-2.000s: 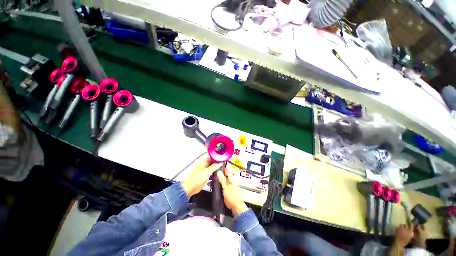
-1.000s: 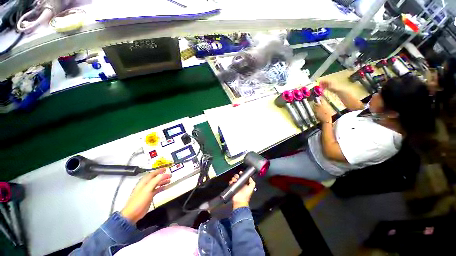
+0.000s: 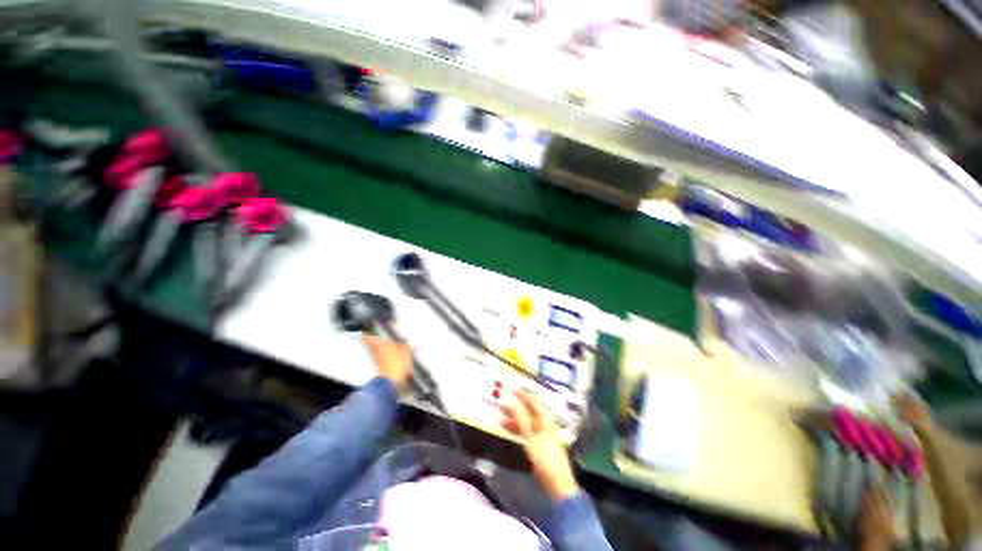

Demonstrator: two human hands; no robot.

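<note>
The frame is blurred. My left hand [image 3: 390, 361] is around the upper handle of a grey hair dryer [image 3: 364, 312] at the white board's front; its round head faces up. A second grey dryer [image 3: 442, 307] lies just behind it, head to the upper left, with a thin dark cord running towards the test panel [image 3: 490, 379]. My right hand [image 3: 528, 418] is over the panel's front edge, fingers apart, with no dryer in it. The panel has two blue-framed displays [image 3: 558, 371] and yellow round buttons [image 3: 524, 308].
Several dryers with pink rings [image 3: 235, 192] lie on the green bench at left. A white box [image 3: 665, 420] is on the cream board at right. More pink-ringed dryers [image 3: 861, 436] and another person's hand [image 3: 878, 522] are at far right. A shelf [image 3: 603, 124] crosses above the bench.
The view has swung back left. The dryer formerly in my right hand is no longer there; that hand is now at the panel. My left hand has moved from the panel onto a dryer.
</note>
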